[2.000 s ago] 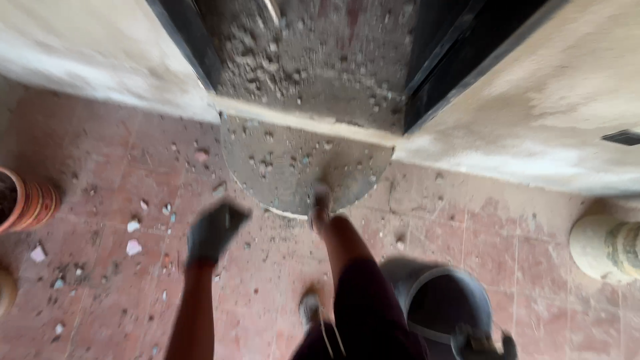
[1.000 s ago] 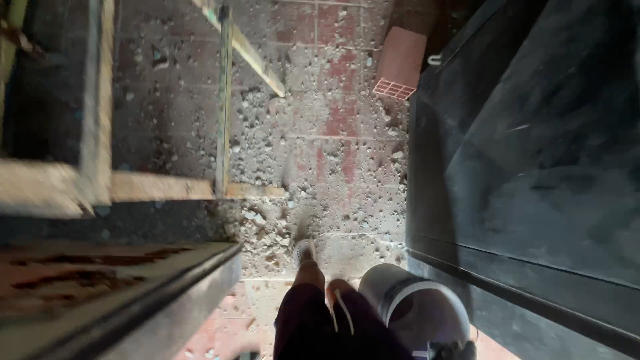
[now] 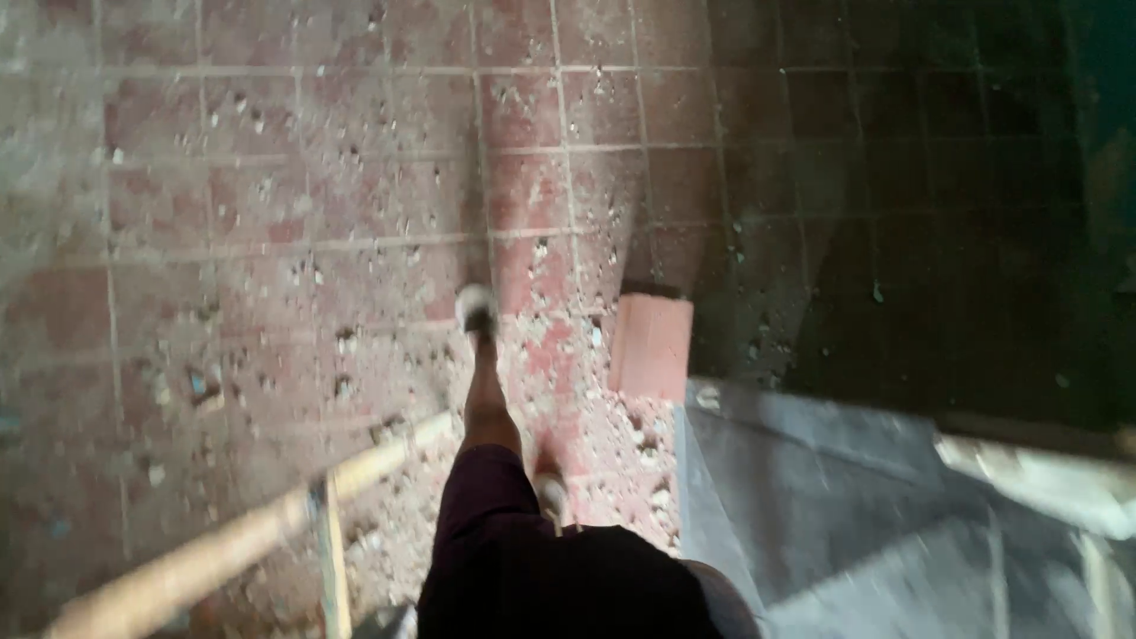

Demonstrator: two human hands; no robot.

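Note:
A blurred grey shape (image 3: pixel 388 621) shows at the bottom edge, left of my dark clothing; it may be my gloved left hand, but its fingers cannot be made out. No part of my right hand is visible. Part of a grey bucket's rim (image 3: pixel 723 590) shows at my right side, mostly hidden behind my clothing. Ahead, a reddish hollow clay block (image 3: pixel 652 346) lies on the tiled floor by the corner of a dark panel. One of my shoes (image 3: pixel 477 308) is forward on the tiles, the other (image 3: pixel 551 495) further back.
Rubble bits (image 3: pixel 344 386) litter the red tiled floor (image 3: pixel 524 191). A wooden frame (image 3: pixel 222 541) slants across the lower left. The large dark panel (image 3: pixel 799 497) fills the lower right, with a pale, blurred object (image 3: pixel 1038 479) at its edge. The floor at right is in deep shadow.
I have walked from the doorway into the room, past the wooden frame. The gloved hand by the bucket, seen one second ago, is out of view. The clay block is now nearer.

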